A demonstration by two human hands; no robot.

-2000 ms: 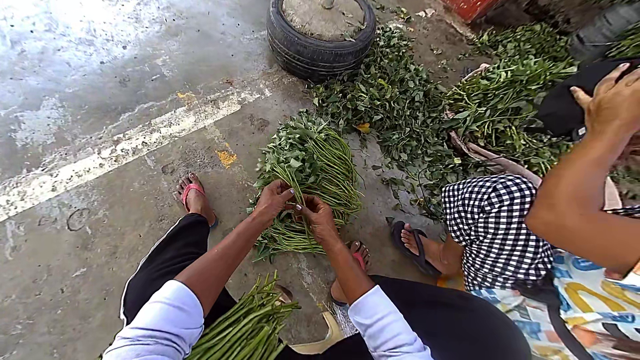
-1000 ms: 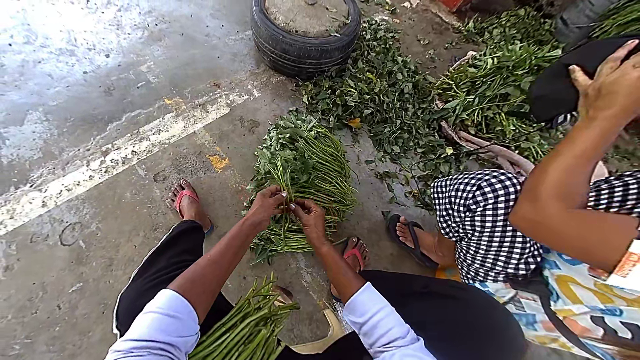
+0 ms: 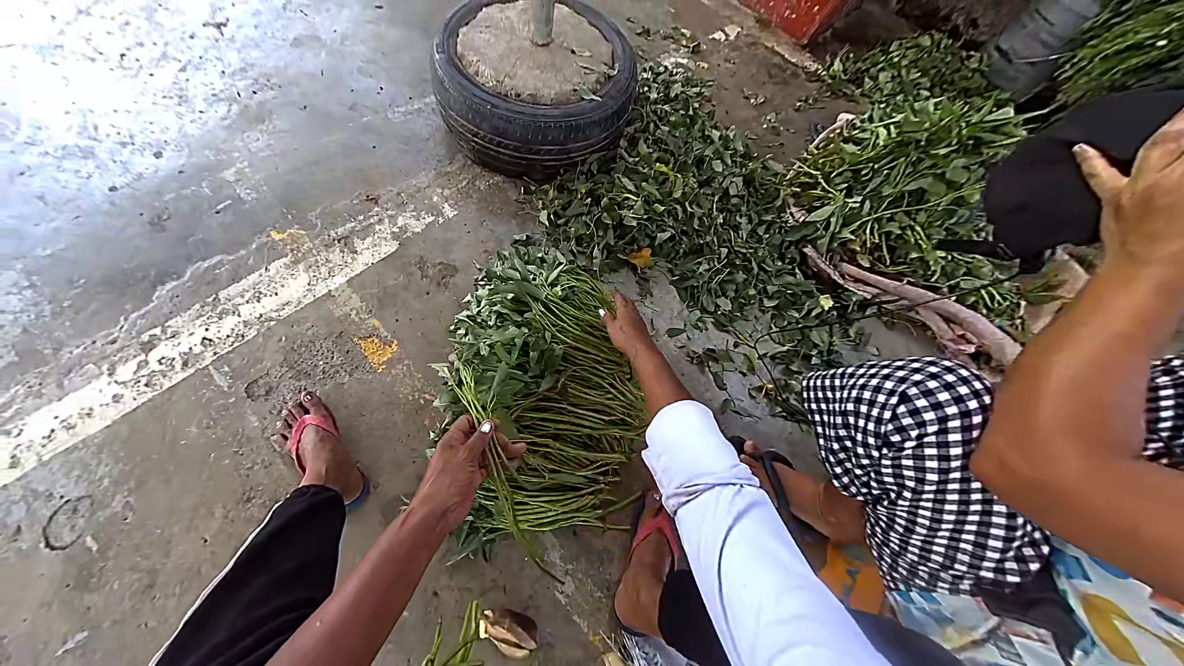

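Note:
A broad pile of leafy green stems [image 3: 573,398] lies on the concrete between my feet, leaves to the left and stem ends to the right. My left hand [image 3: 467,462], at the pile's lower left, pinches a few thin green stems [image 3: 504,490] that hang down past the fingers. My right hand [image 3: 626,324] is at the upper right edge of the pile, its fingers against the stem ends; whether it grips any cannot be told. A few more cut stems [image 3: 453,643] show at the bottom edge beside a brown dry piece.
A tire filled with concrete [image 3: 536,92] stands above the pile. Loose leaves [image 3: 694,203] spread right of it, with more leafy bundles [image 3: 925,166] beyond. A person in checkered cloth [image 3: 925,462] sits close on the right, an arm raised near a black cloth or bag.
My hands, together over the pile's lower part before, are now apart: the right has moved up to the upper right edge. The stems in my lap have mostly left the view.

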